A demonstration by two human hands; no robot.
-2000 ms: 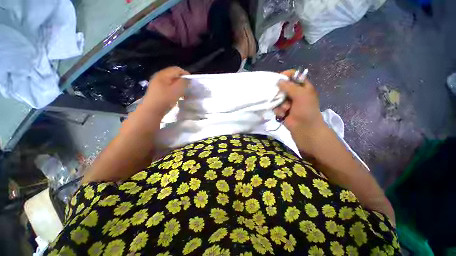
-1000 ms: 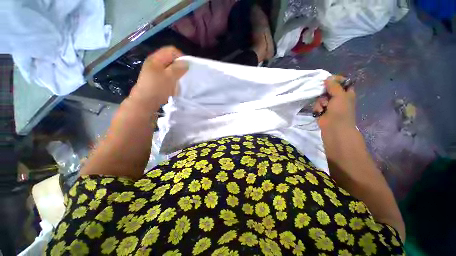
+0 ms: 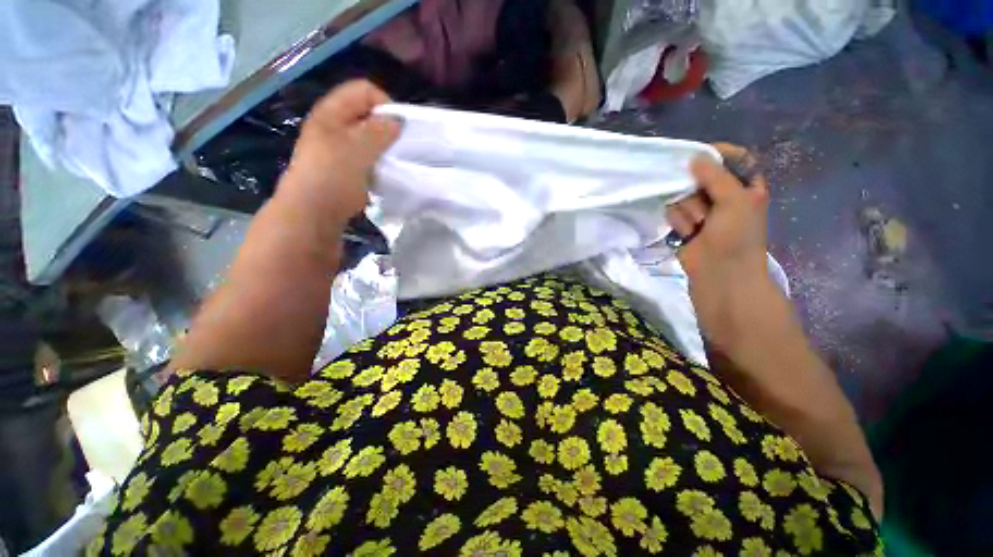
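A white garment [image 3: 479, 185] is stretched between my two hands above the lap, its top edge pulled nearly straight. My left hand [image 3: 346, 147] grips its upper left corner. My right hand [image 3: 724, 212] grips its upper right corner. A small dark metal item, likely thread snips [image 3: 740, 166], shows at the right fingers, with a dark part below them; its full shape is hidden. The lower part of the garment hangs to the lap and shows at both sides.
A pale table [image 3: 267, 44] with a metal edge stands at upper left, bearing a white garment pile [image 3: 109, 82]. Black plastic [image 3: 234, 163] lies under it. A white sack [image 3: 768, 44] and red item [image 3: 673, 74] are on the floor beyond. A cream board [image 3: 106, 419] is lower left.
Both hands have moved apart and upward, widening the stretched white garment. In the last second the left hand rose slightly and the cloth's folds shifted.
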